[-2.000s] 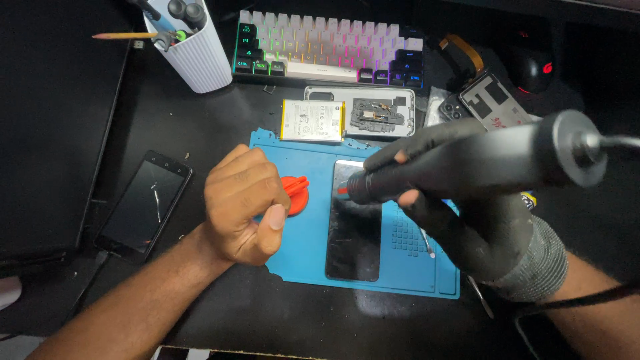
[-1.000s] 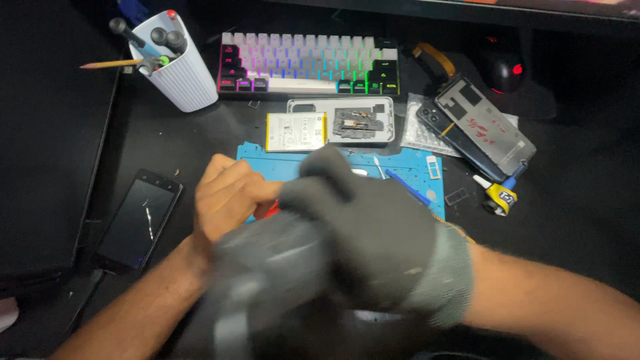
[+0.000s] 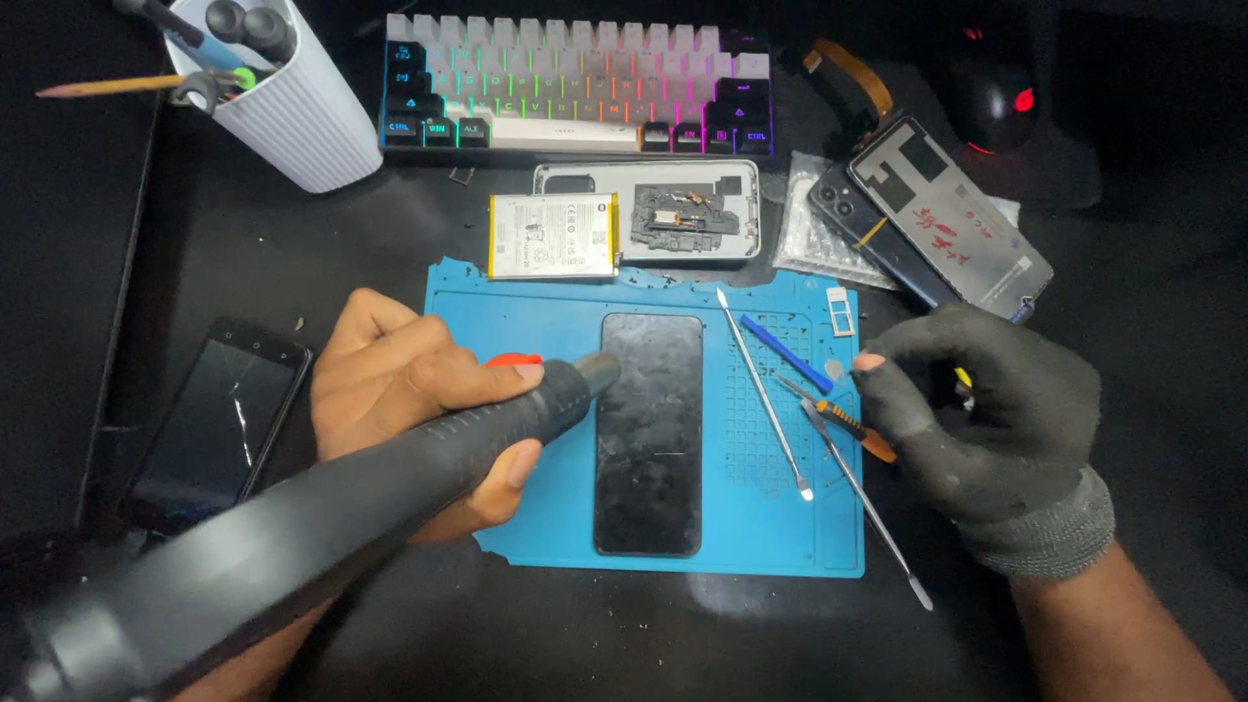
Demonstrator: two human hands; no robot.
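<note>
My bare left hand (image 3: pixel 419 390) grips a black hot air gun (image 3: pixel 390 468), whose metal nozzle points at the upper left edge of a smartphone (image 3: pixel 651 439). That phone lies dark side up on a blue silicone repair mat (image 3: pixel 546 517). A red object (image 3: pixel 515 360) shows partly behind my left fingers. In a dark glove with a bare fingertip, my right hand (image 3: pixel 975 400) hovers at the mat's right edge, fingers curled and nothing seen in them. Near it lie a metal spudger (image 3: pixel 765 400), a blue pry tool (image 3: pixel 786 353), an orange-handled tool (image 3: pixel 848 426) and another metal spudger (image 3: pixel 873 512).
Behind the mat are a phone battery (image 3: pixel 553 236), an opened phone back cover (image 3: pixel 746 210) and a lit keyboard (image 3: pixel 575 88). A pen cup (image 3: pixel 312 117) stands back left, a cracked phone (image 3: pixel 219 419) at left. Phone parts (image 3: pixel 951 219) and a mouse (image 3: pixel 985 97) are back right.
The hot air gun has passed from my right hand to my left. My right hand has moved away to the right of the mat, uncovering the phone and tools.
</note>
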